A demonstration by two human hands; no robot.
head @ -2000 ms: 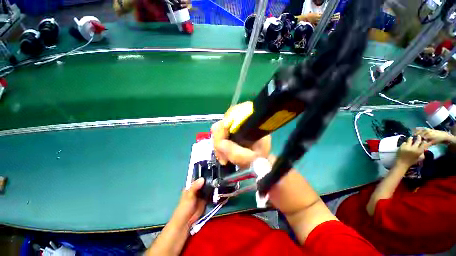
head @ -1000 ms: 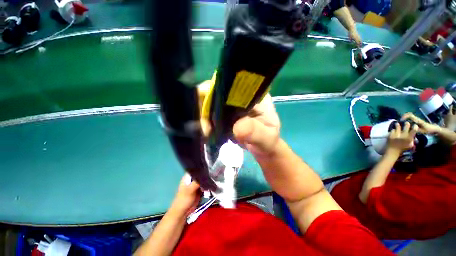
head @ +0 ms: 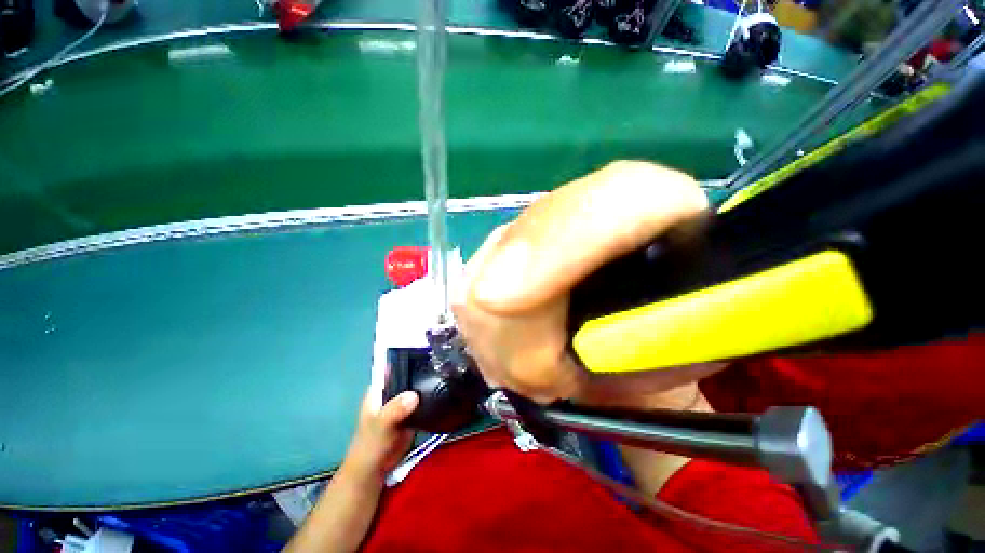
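A dome camera with a white housing, a red end piece and a black ball section lies at the worktop's near edge. My left hand holds it by the black end, thumb on the ball. My right hand is closed around the black screwdriver with yellow panels, which is tilted and large at the right. Its metal nose is at the black section; whether the bit touches a screw is hidden. A clear tube runs up from the nose.
The green conveyor with metal edge rails crosses behind the blue-green worktop. More cameras stand along the far side, one white-and-black camera at the upper right. Blue crates are below the near edge. Grey posts rise at the right.
The screwdriver has swung from upright to tilted towards the right, with my right hand turned with it. The camera, hidden behind the tool and hose before, now shows. The view has shifted.
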